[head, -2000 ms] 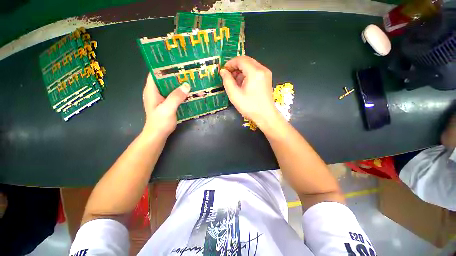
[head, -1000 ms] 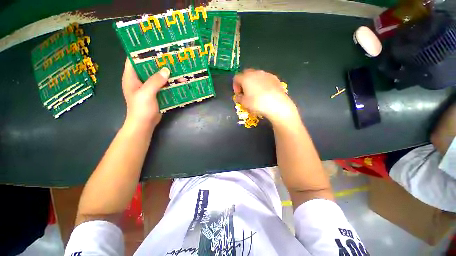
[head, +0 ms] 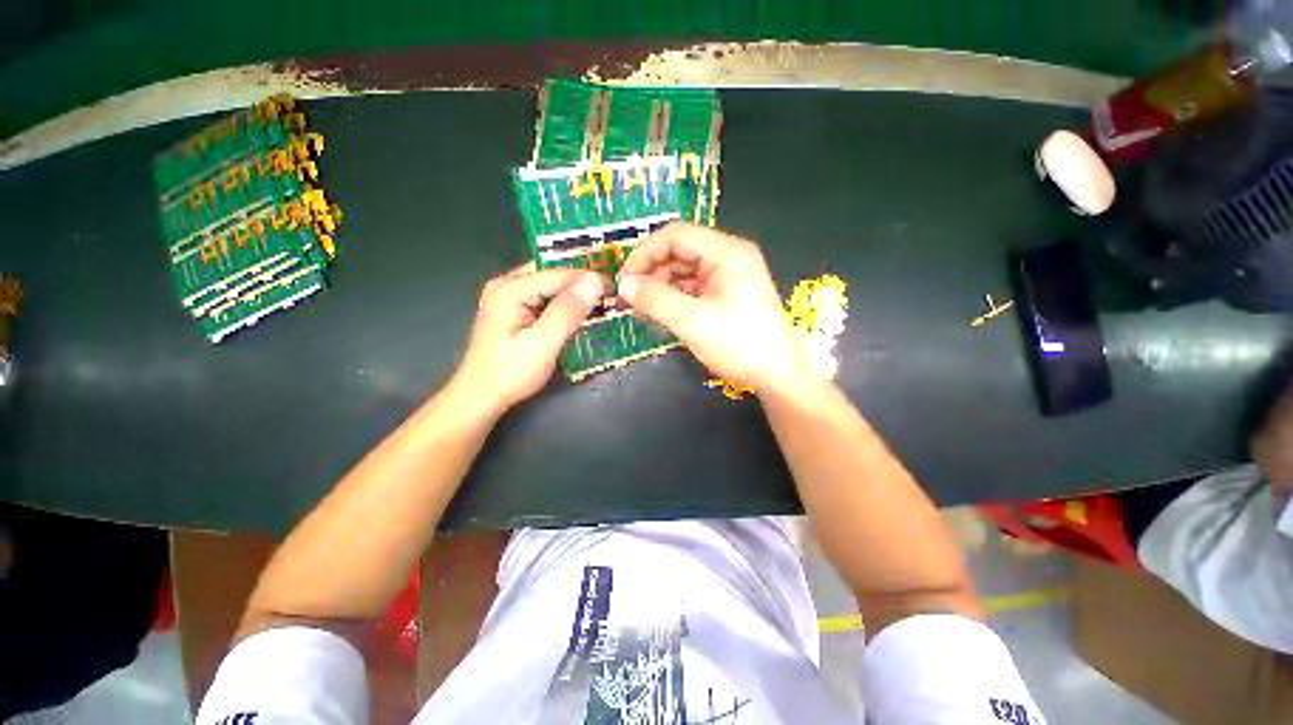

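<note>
A green PCB panel (head: 553,206) lies on the bench, overlapping the near end of a stack of unfilled panels (head: 567,125). Yellow parts (head: 589,183) stand along its top row, with orange-yellow also in its middle row. My left hand (head: 532,333) and my right hand (head: 709,298) meet fingertip to fingertip over the panel's middle. My right thumb and finger are pinched on a small yellow part, mostly hidden. Whether my left fingertips grip it too is unclear. A pile of yellow parts (head: 820,305) lies beside my right hand, partly hidden by it.
Filled panels (head: 234,234) lie fanned at the left. At the right are a stray yellow piece (head: 991,310), a black phone (head: 1064,333), a white oval object (head: 1076,172), a reddish bottle (head: 1170,99) and a dark fan-like housing (head: 1219,213). Another person's sleeve (head: 1219,545) shows at lower right.
The panel has gone from being held up in my left hand to lying on the bench, further right. My right hand has moved from the yellow pile to the panel, where my left fingertips meet it.
</note>
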